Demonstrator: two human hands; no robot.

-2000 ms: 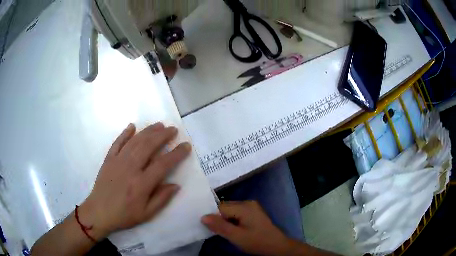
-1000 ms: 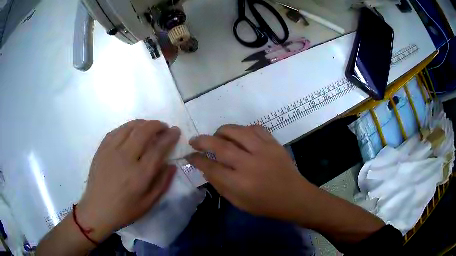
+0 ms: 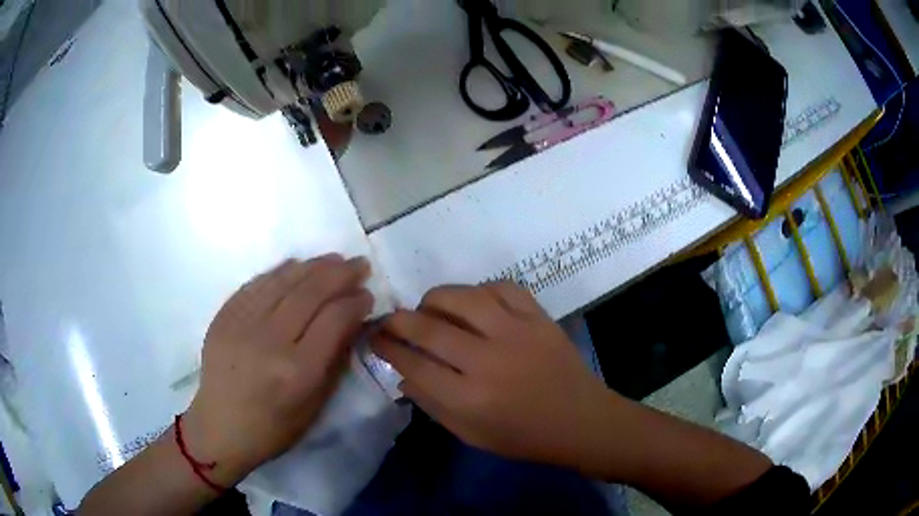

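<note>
A white fabric piece point(image 3: 338, 443) lies over the table's front edge and hangs down toward my lap. My left hand point(image 3: 282, 348) lies palm down on it, fingers together near the edge of the fabric. My right hand point(image 3: 484, 363) meets it from the right, its thumb and fingers pinching the fabric edge beside the left fingertips. The pinched edge is partly hidden under the fingers. The sewing machine head point(image 3: 227, 50) stands just beyond my hands, with its grey-white lever point(image 3: 162, 116) hanging at the left.
Black shears point(image 3: 514, 66), pink-handled thread snips point(image 3: 549, 131) and a slim white stick point(image 3: 640, 60) lie behind the hands. A black phone point(image 3: 741, 126) lies at the right. A yellow-railed cart point(image 3: 751, 274) holds heaped white pieces point(image 3: 806, 378). A printed ruler point(image 3: 625, 227) runs along the table front.
My right hand has moved up from the fabric's lower corner to beside my left hand. The fabric has been drawn toward me and its near part hangs over the table edge.
</note>
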